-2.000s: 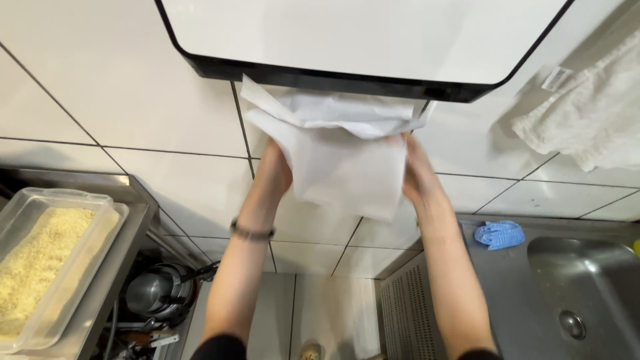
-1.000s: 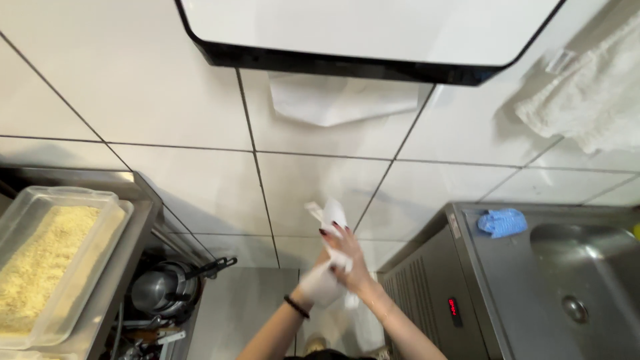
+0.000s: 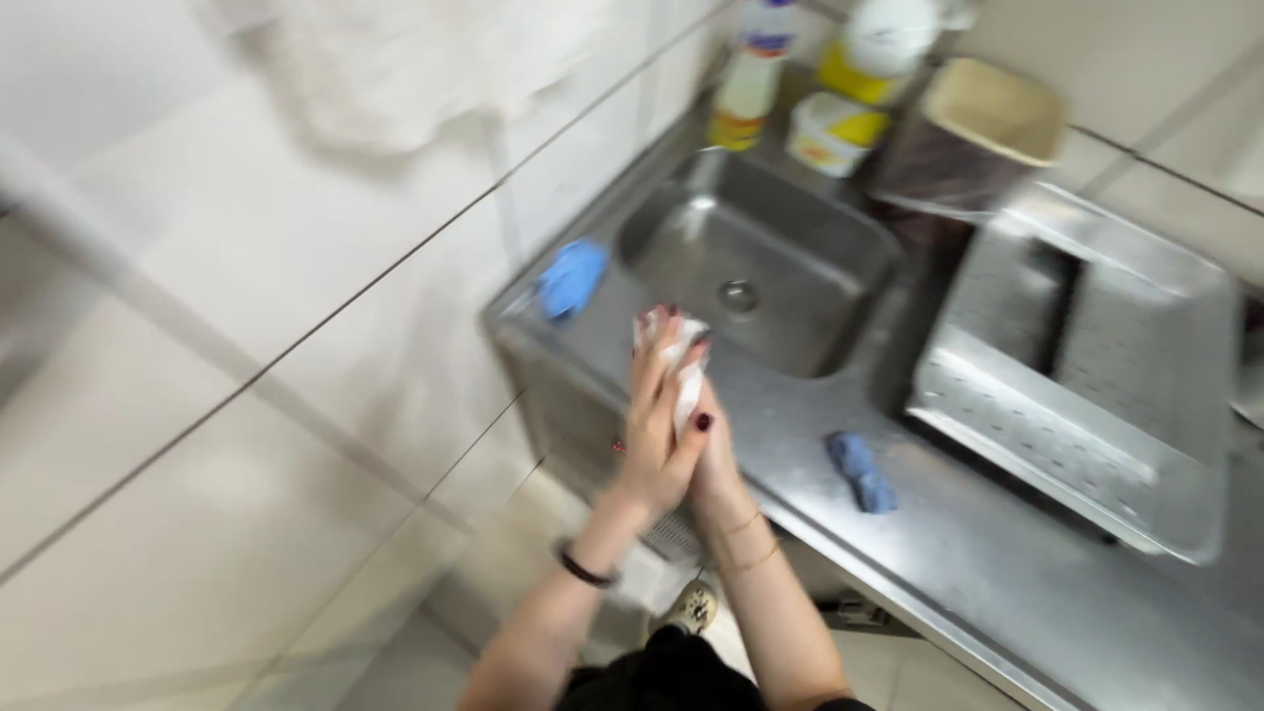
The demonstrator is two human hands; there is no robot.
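My left hand (image 3: pixel 657 425) and my right hand (image 3: pixel 713 444) are pressed together in front of the sink's near edge, with a crumpled white paper towel (image 3: pixel 688 380) between the palms. A dark band circles the left wrist and thin bracelets circle the right one. Beyond the hands lies a stainless steel sink basin (image 3: pixel 770 247) with a round drain. A blue cloth or glove (image 3: pixel 573 278) rests on the counter left of the basin, and another blue crumpled piece (image 3: pixel 862 472) lies to the right of the hands. The picture is partly blurred.
Perforated metal trays (image 3: pixel 1116 395) sit on the steel counter (image 3: pixel 1027 583) at the right. Behind the basin stand a bottle (image 3: pixel 750 84), a white and yellow tub (image 3: pixel 834 133) and a beige bin (image 3: pixel 992 114). White cloth (image 3: pixel 395 69) hangs on the tiled wall.
My hands took hold of paper below the dispenser, then moved down and away from it, crumpling the paper between them. The view has swung right to the sink.
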